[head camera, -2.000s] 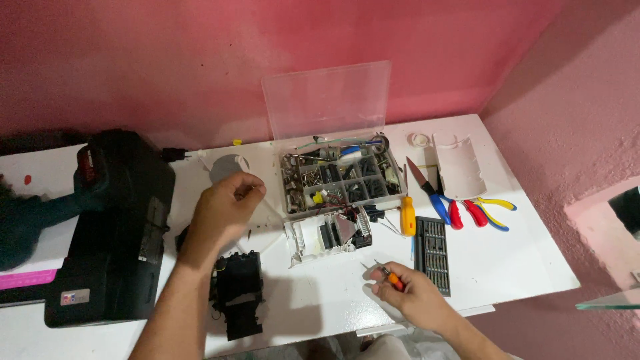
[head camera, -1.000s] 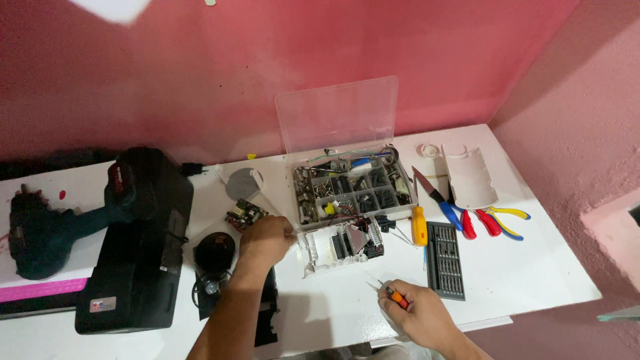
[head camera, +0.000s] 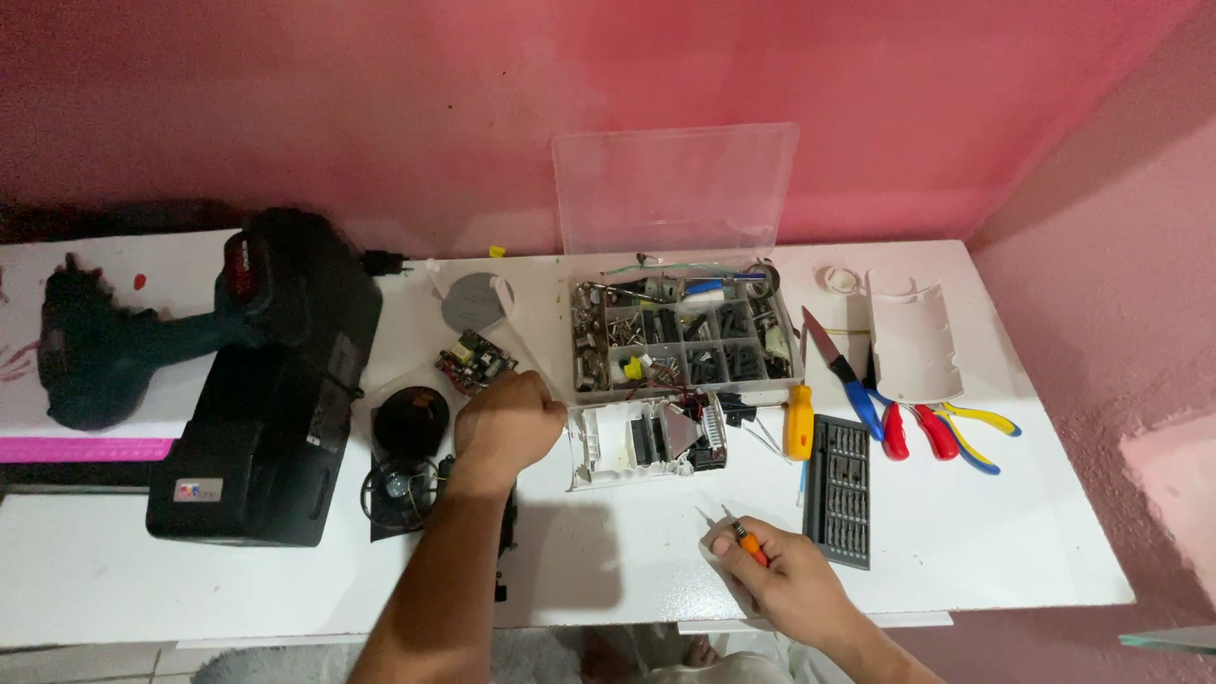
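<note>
An orange-handled precision screwdriver (head camera: 751, 546) is gripped in my right hand (head camera: 793, 579), its thin tip pointing up and left above the white table. My left hand (head camera: 510, 427) is closed between a small circuit board (head camera: 475, 361) and the opened white plastic housing (head camera: 608, 445); whether it holds anything is hidden. That housing, with black parts and wires inside, lies in front of a clear compartment box (head camera: 689, 332) of screws and small parts, lid raised. Black round parts (head camera: 410, 423) lie left of my left wrist. A bit set in a dark case (head camera: 836, 489) is right of my right hand.
At the left stand a black printer (head camera: 252, 446) and a cordless drill (head camera: 95, 351). On the right lie a yellow-handled screwdriver (head camera: 800, 423), a blue-handled knife (head camera: 845, 375), red-handled pliers (head camera: 936, 432), yellow-and-blue-handled pliers (head camera: 969, 442) and a curved white cover (head camera: 914, 337). The pink wall rises behind.
My left hand has come down and right from the table's back left towards the white housing. The circuit board and round black parts now show beside it. My right hand keeps the screwdriver.
</note>
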